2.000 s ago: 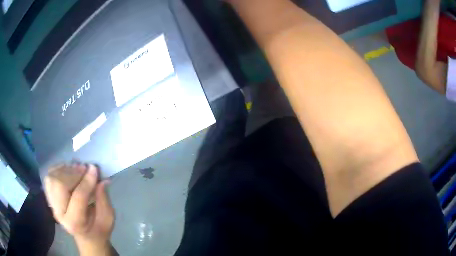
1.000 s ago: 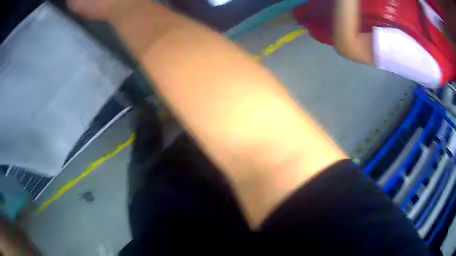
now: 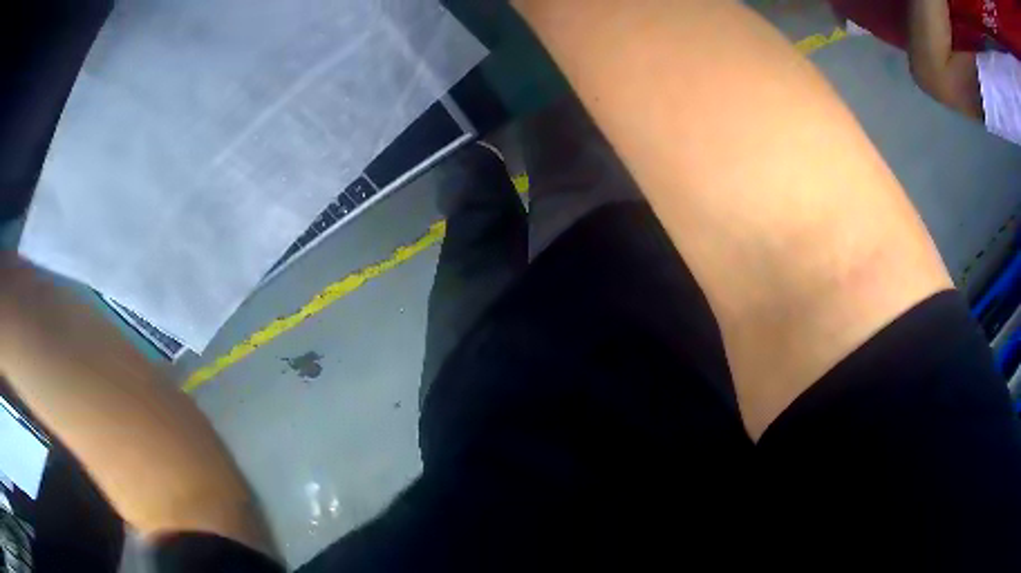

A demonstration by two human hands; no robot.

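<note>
An open laptop lies at the upper left, tilted in the picture. A white-grey, translucent protective sheet lies askew over its keyboard side. Some dark keys and the light edge strip show beside the sheet. A corner of the sheet hangs past the laptop's near edge. My left forearm runs up to the left edge, where the hand is cut off. My right forearm crosses the upper middle and leaves through the top edge, with the hand out of the picture.
Grey floor with a yellow line and a dark stain lies below the laptop. Another person's arm and red clothing show at the upper right. Part of a blue rack is at the right edge. A white item is at the lower left.
Two seconds ago the laptop's labelled panel showed, with my left hand at its corner. Now its keyboard side shows under the sheet. Since one second ago, the view has shifted left.
</note>
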